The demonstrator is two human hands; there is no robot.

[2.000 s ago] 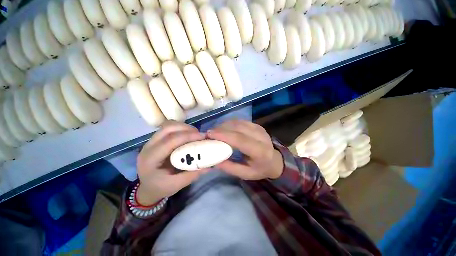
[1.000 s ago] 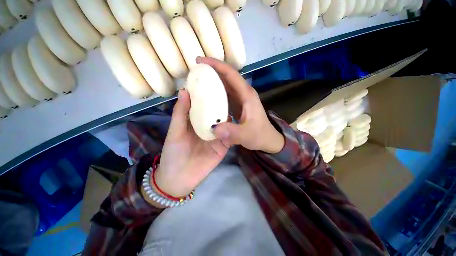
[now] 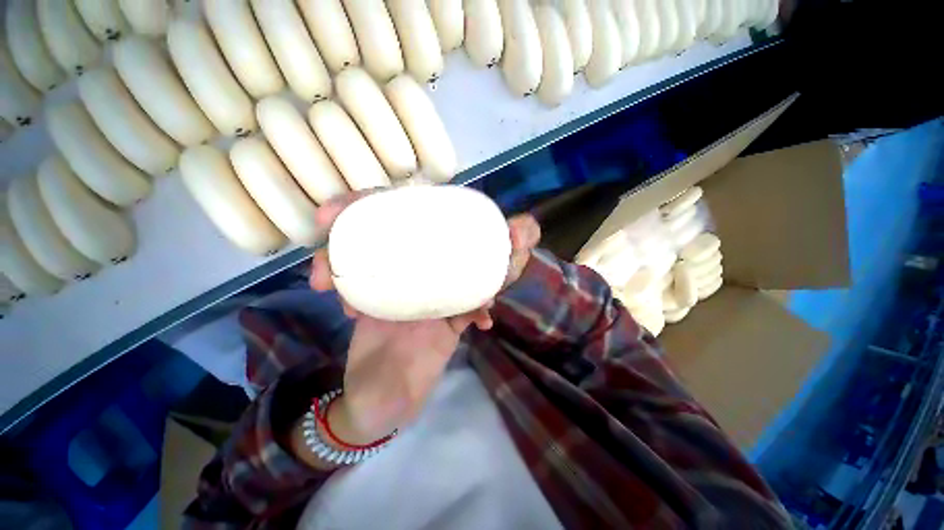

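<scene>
A cream-white oval unit (image 3: 419,252) is held broad face up in front of my chest, just off the bench's front edge. My left hand (image 3: 388,362), with a red string and a coiled band on its wrist, is under and around its left side. My right hand (image 3: 521,243) grips its right end; most of that hand is hidden behind the unit. Rows of cream units (image 3: 219,197) stand on edge, tightly packed on the pale worktop (image 3: 166,271) beyond my hands.
An open brown carton (image 3: 774,223) stands to the right, its flaps out, with cream units (image 3: 678,271) stacked inside. A dark edge strip (image 3: 155,329) borders the worktop. Another brown carton part (image 3: 186,466) and blue stools (image 3: 104,445) are at the lower left.
The held unit has gone from port end up, through upright, to lying crosswise with its broad face showing. My right hand has moved to its far right end. The view has shifted slightly.
</scene>
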